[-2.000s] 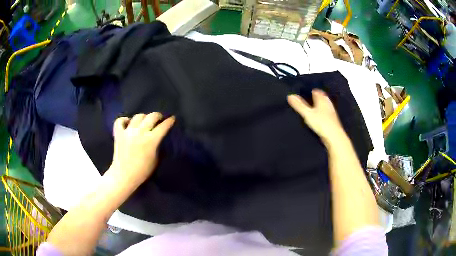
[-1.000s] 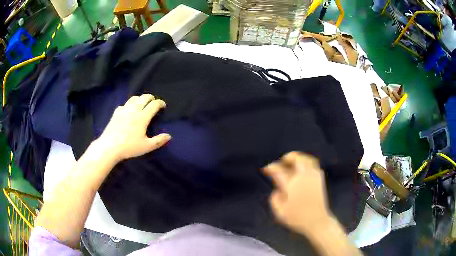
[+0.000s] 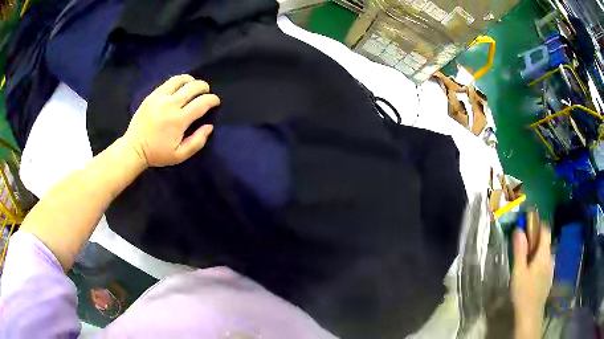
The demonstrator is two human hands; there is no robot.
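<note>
A large black garment (image 3: 351,198) with raw edges covers most of the table, with a navy patch (image 3: 255,162) showing near its middle. My left hand (image 3: 173,122) rests on the garment at the left, thumb apart from the fingers, not gripping. My right hand (image 3: 533,271) is blurred at the far right, closed around the brown handle of the steam iron (image 3: 534,228), beside its blue button. The iron's metal body is too blurred to make out clearly.
More dark cloth (image 3: 79,46) is bunched at the upper left. Looped shears handles (image 3: 387,109) show at the garment's far edge, on the white table cover (image 3: 338,56). Brown paper-like pieces (image 3: 460,102) and a yellow rail (image 3: 487,56) lie beyond.
My right hand has moved from the garment to the iron at the right and taken its handle. My left hand stays on the cloth. The view has turned and shifted right.
</note>
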